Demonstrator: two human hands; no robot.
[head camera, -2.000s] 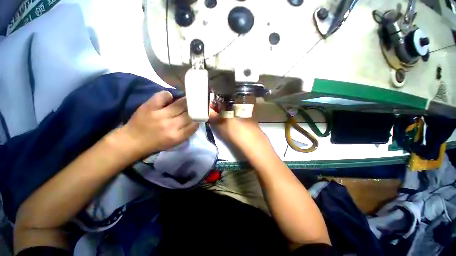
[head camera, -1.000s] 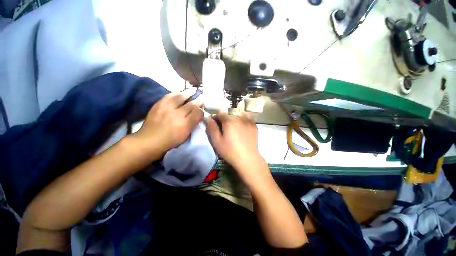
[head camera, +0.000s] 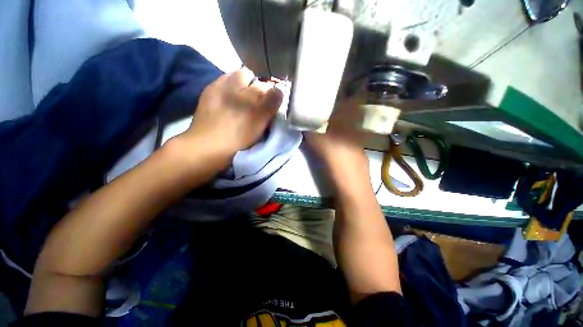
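Observation:
My left hand (head camera: 233, 115) is closed on the edge of the garment, left of the sewing machine's pale guard (head camera: 321, 69). The garment has a navy fabric part (head camera: 83, 102) draped to the left and a light grey-blue part (head camera: 265, 163) hanging below the hand over the table edge. My right hand (head camera: 339, 131) is blurred beside the needle area, with its fingers hidden behind the guard, so its hold cannot be seen. The needle and presser foot are hidden.
The machine head (head camera: 505, 38) fills the upper right. Scissors (head camera: 403, 175) and a black pad (head camera: 482, 171) lie on the table under it. Pale cloth (head camera: 77, 38) is heaped at upper left. Navy and grey pieces (head camera: 511, 274) lie lower right by brown cardboard (head camera: 470, 255).
The view has moved closer to the machine head, which now looks larger. My left hand has shifted along the cloth edge, and my right fingers, visible a second ago, are now behind the guard.

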